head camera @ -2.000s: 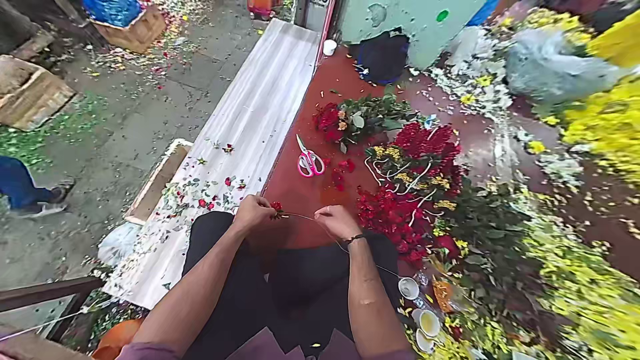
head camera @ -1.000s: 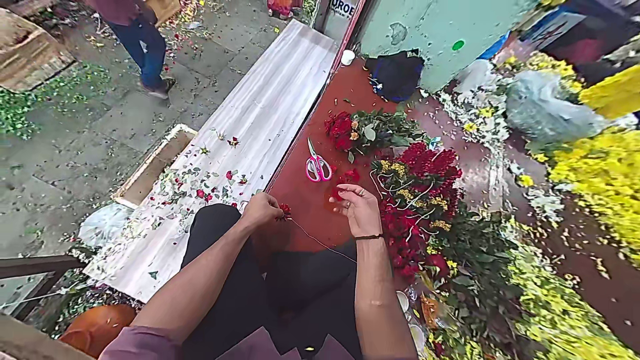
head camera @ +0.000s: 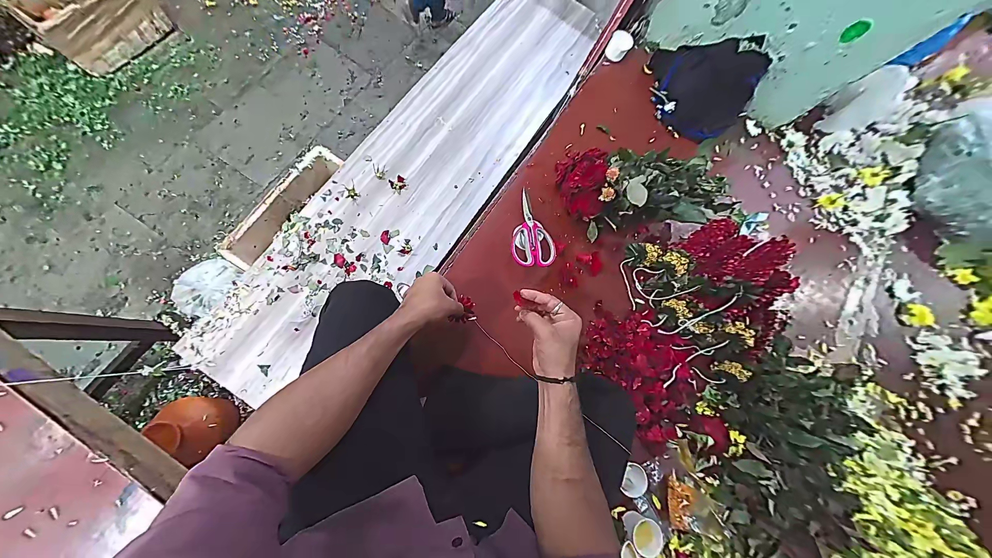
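My left hand (head camera: 432,299) grips a small bunch of red flowers (head camera: 465,308) above the edge of the red platform. A thin thread (head camera: 500,347) runs from the bunch toward my right wrist. Between the thumb and finger of my right hand (head camera: 552,322) is a small red petal or flower piece (head camera: 518,297). Just beyond both hands lie pink-handled scissors (head camera: 533,242), with loose red petals (head camera: 580,265) beside them. A heap of red flowers (head camera: 639,356) with pale strings is at the right of my right hand.
White board (head camera: 434,147) with scattered petals at left; wooden box (head camera: 279,205) beside it. Red roses with leaves (head camera: 583,182), a dark cloth (head camera: 709,87) and a white cup (head camera: 618,46) lie farther off. Small cups (head camera: 647,536), greenery (head camera: 806,434) and an orange pot (head camera: 194,426) are near me.
My right hand has left the thread near my left hand and risen toward the petals, now pinching a red piece. A person walking at the upper left is mostly out of view.
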